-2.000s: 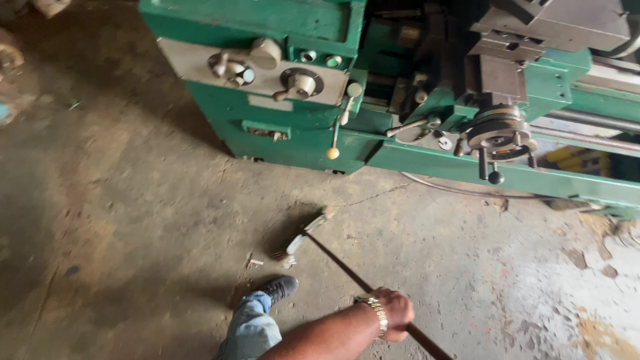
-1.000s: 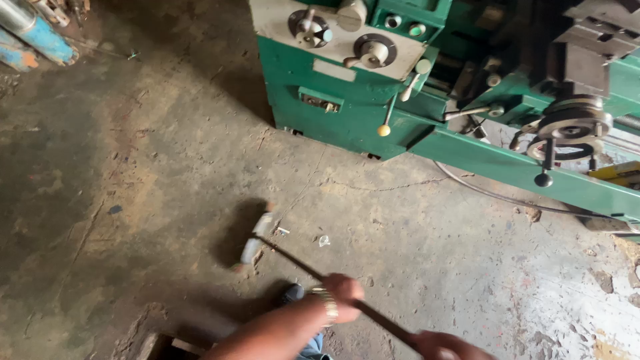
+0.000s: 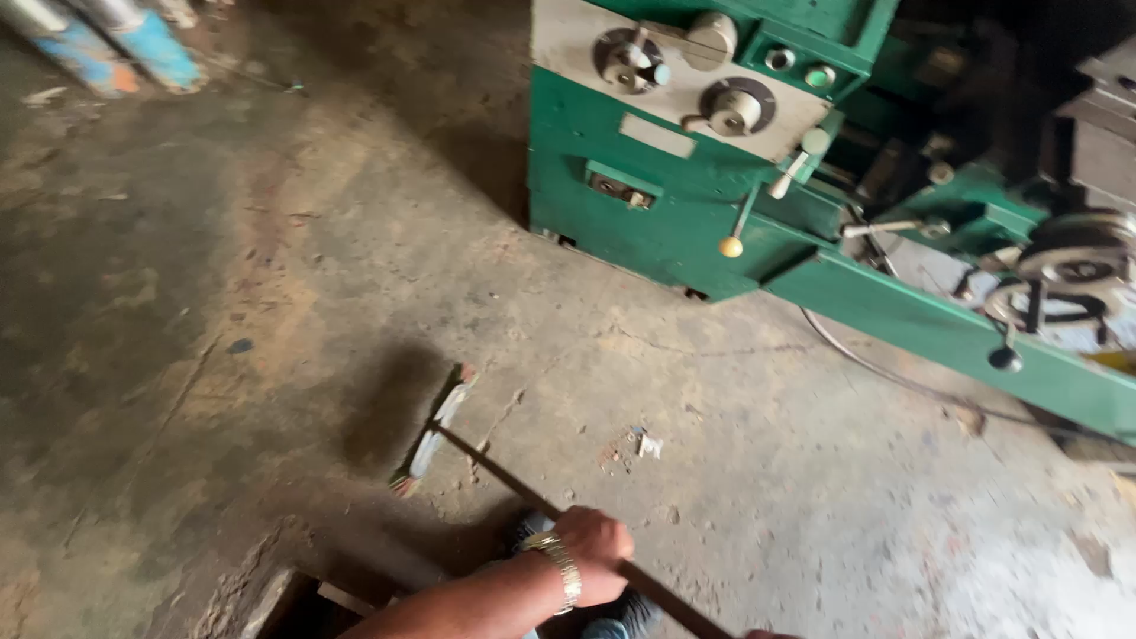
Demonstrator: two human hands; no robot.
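A push broom's head (image 3: 437,428) rests on the concrete floor left of centre, its long thin handle (image 3: 506,477) slanting down to the right. My left hand (image 3: 596,555), with a metal-banded watch at the wrist, is closed around the handle partway along. Only a sliver of my right hand (image 3: 770,635) shows at the bottom edge beside the upper part of the handle; the rest is cut off. Right of the broom head, small debris with a white scrap (image 3: 650,445) lies on the floor.
A green metal lathe (image 3: 648,213) with levers and a handwheel (image 3: 1078,266) stands across the upper right. A cable (image 3: 843,351) curves beside its base. Blue-painted cylinders (image 3: 155,53) lie at upper left. A dark framed opening (image 3: 271,603) and my shoes (image 3: 621,617) are at the bottom.
The broom head has moved left across the floor, away from the small debris. My right hand, seen on the handle a second ago, is now nearly out of view. The view has shifted left.
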